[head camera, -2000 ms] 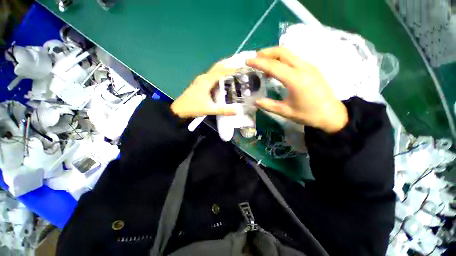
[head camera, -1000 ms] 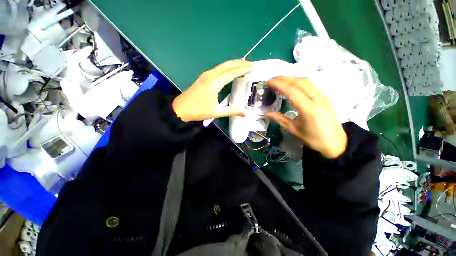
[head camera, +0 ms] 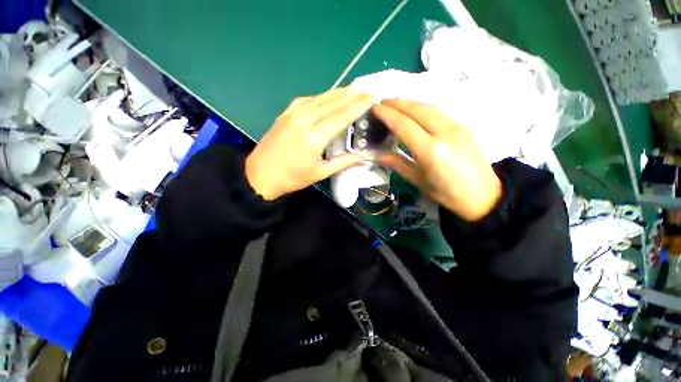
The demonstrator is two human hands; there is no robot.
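A white camera housing (head camera: 348,184) lies at the near edge of the green bench, between my hands. Its opening shows a camera module (head camera: 366,134) with a dark round lens at its right side. My left hand (head camera: 299,142) holds the housing from the left, with fingers over the top and thumb at the lower edge. My right hand (head camera: 440,153) grips the lens side, fingertips and thumb around the module. Thin yellow and dark wires (head camera: 379,203) hang from the housing's lower end. The fingers hide part of the module.
A clear plastic bag of white parts (head camera: 496,93) lies right behind my right hand. Tangled thin cords (head camera: 412,217) lie below it. A blue bin (head camera: 37,306) full of white housings stands at the left. More white units (head camera: 606,254) are piled at the right.
Both hands have closed in around the module; the left hand now covers more of the housing's top. The view has shifted. Compared with the first frame, the yellow wires show more clearly.
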